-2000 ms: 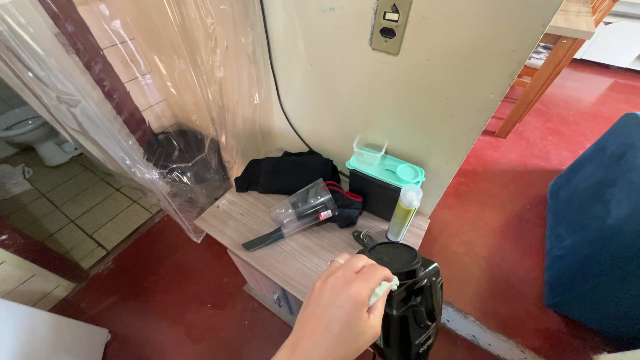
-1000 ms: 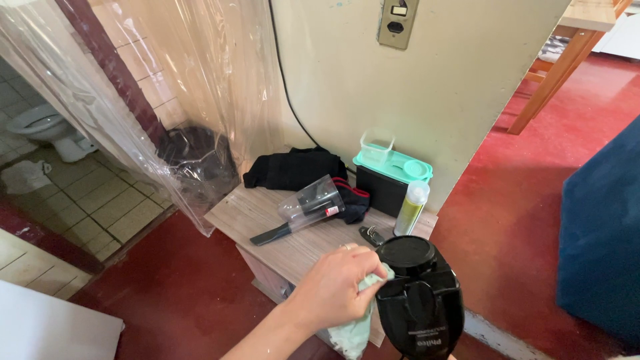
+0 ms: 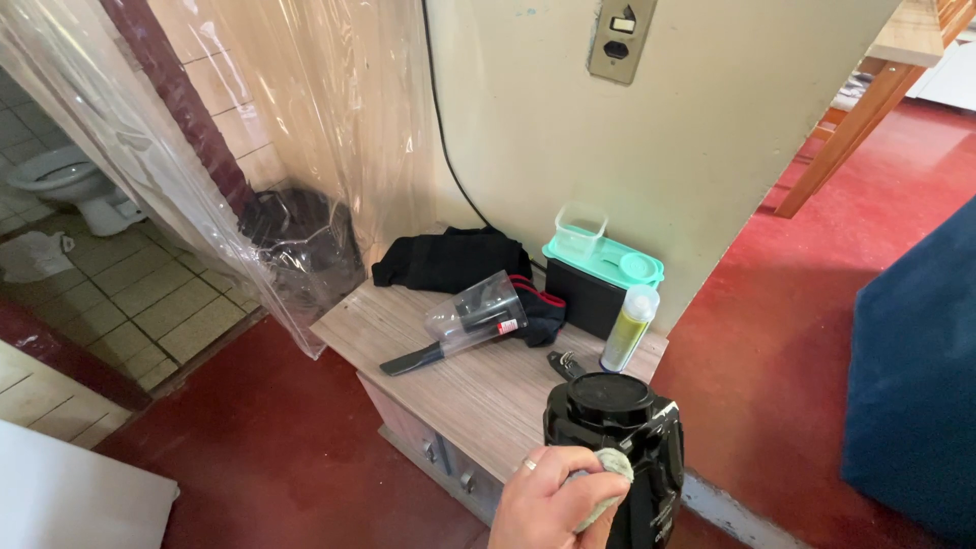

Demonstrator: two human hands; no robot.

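My left hand (image 3: 560,496) pinches a bunched pale green-grey cloth (image 3: 606,488) against the side of a black appliance body (image 3: 644,457), apparently a handheld vacuum cleaner, with a round black end facing up. My right hand is not in view. Beyond the body, on a small wood-look cabinet (image 3: 412,324), lie a clear plastic dust cup with a black crevice nozzle (image 3: 412,359) and a small black strap-like piece (image 3: 565,364). A spray can with a clear cap (image 3: 629,328) stands close behind the body.
Black cloth items (image 3: 454,259), a black box with a turquoise lid (image 3: 602,255) and a clear container (image 3: 581,230) are against the wall. A black cord (image 3: 438,114) runs down it. A clear plastic curtain (image 3: 335,99) and black-lined bin (image 3: 305,236) are left; blue furniture (image 3: 915,381) is right.
The black body has turned in view, its lettering now facing lower right. The cloth, hanging below my left hand one second ago, is now bunched at my fingertips, lower on the body's side.
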